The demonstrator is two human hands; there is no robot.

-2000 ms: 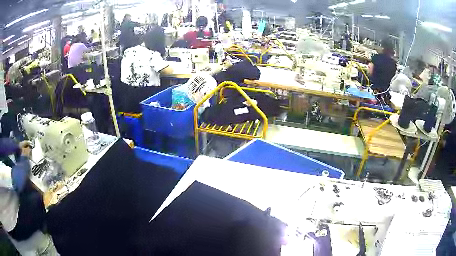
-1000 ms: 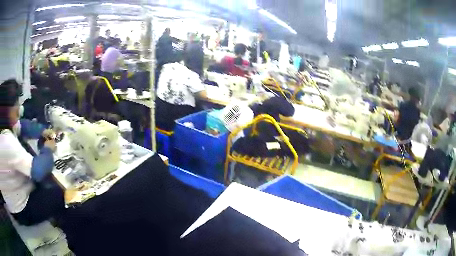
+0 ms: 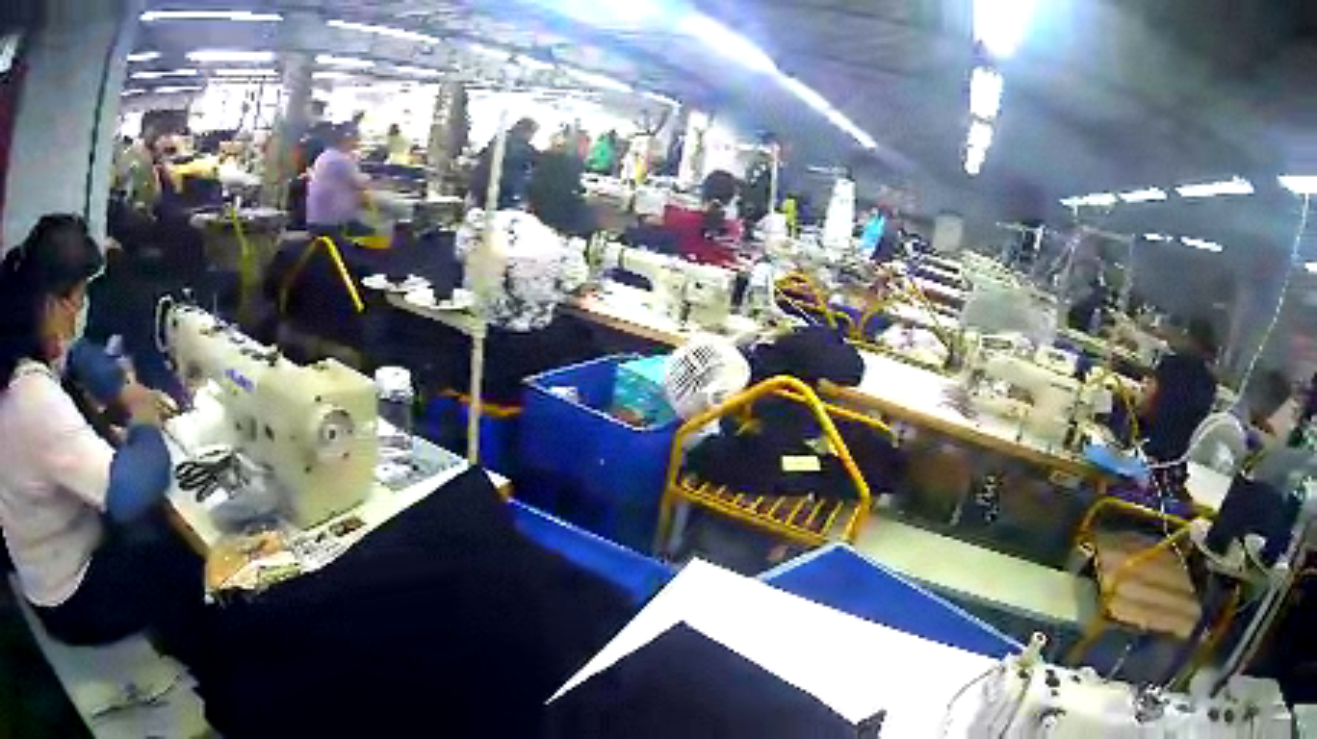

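Observation:
Dark fabric panels (image 3: 419, 621) lie over the left part of the white sewing table (image 3: 787, 643) and spill past its left edge. A white wedge of table shows between two parts of the cloth. The top of the off-white sewing machine head (image 3: 1112, 710) shows at the bottom right, cut off by the picture's edge. Its needle area is out of the picture. Neither of my hands is in view.
A seated person (image 3: 65, 448) works at another sewing machine (image 3: 296, 426) on the left. Behind my table stand a blue bin (image 3: 592, 455), a yellow-railed trolley with dark cloth (image 3: 766, 513) and a wooden-topped yellow-framed stand (image 3: 1148, 578). A pale pole (image 3: 484, 311) rises left of the bin.
The view has tilted up and turned left, so my machine's head has sunk to the bottom edge and its needle area has left the picture. The person on the left shows more fully.

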